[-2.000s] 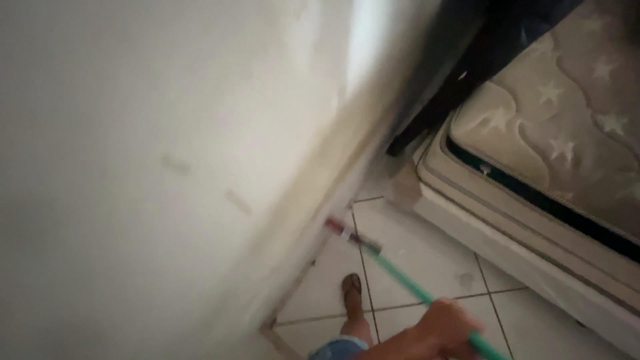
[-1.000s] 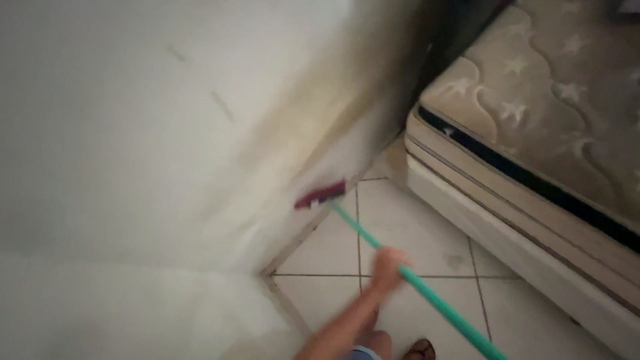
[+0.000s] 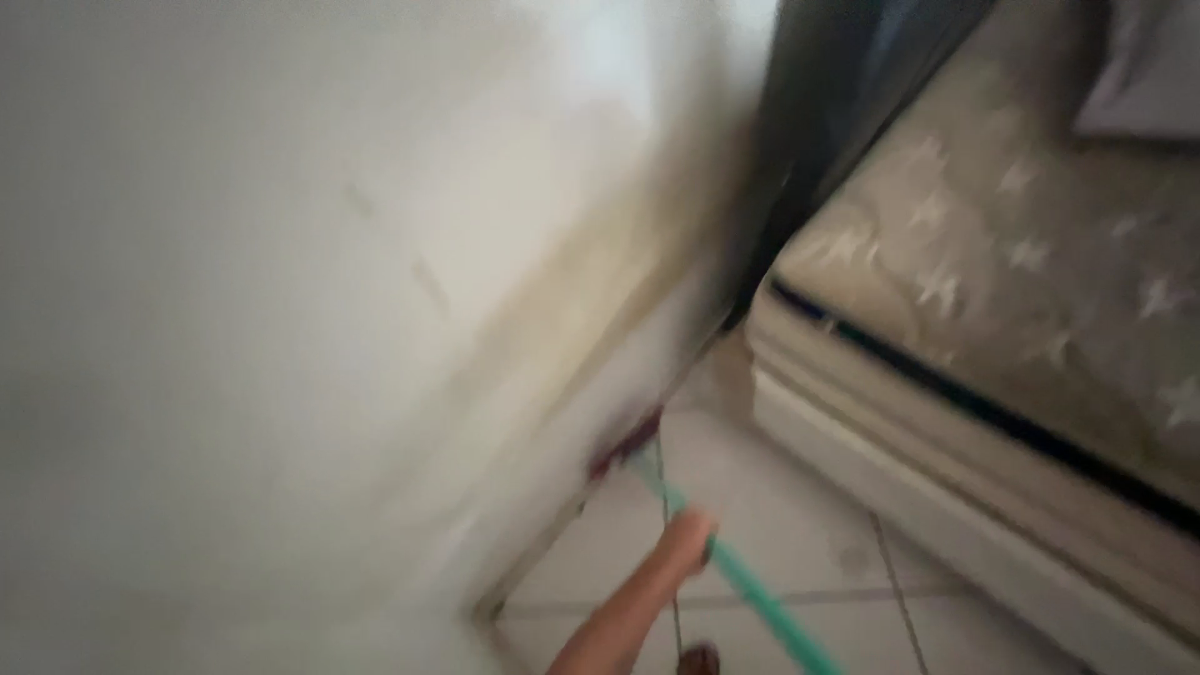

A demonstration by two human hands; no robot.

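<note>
My left hand [image 3: 692,536] is closed around the green handle [image 3: 764,605] of a broom, a short way above its head. The dark red broom head [image 3: 626,444] is at the foot of the pale wall [image 3: 281,328], by the edge of the tiled floor; blur hides its bristles and whether it touches the wall. From my hand the handle runs down to the lower right and out of the frame. My right hand is out of sight.
At the right stands a mattress [image 3: 1012,281] with a star pattern on a light bed base [image 3: 900,487]. A dark object [image 3: 811,122] is between wall and bed. The wall bears brownish stains. A foot [image 3: 698,658] shows on the floor tiles [image 3: 769,525] at the bottom edge.
The broom head was up against the wall's lower part one second ago and is now lower, at the floor edge. My left hand has stayed on the handle.
</note>
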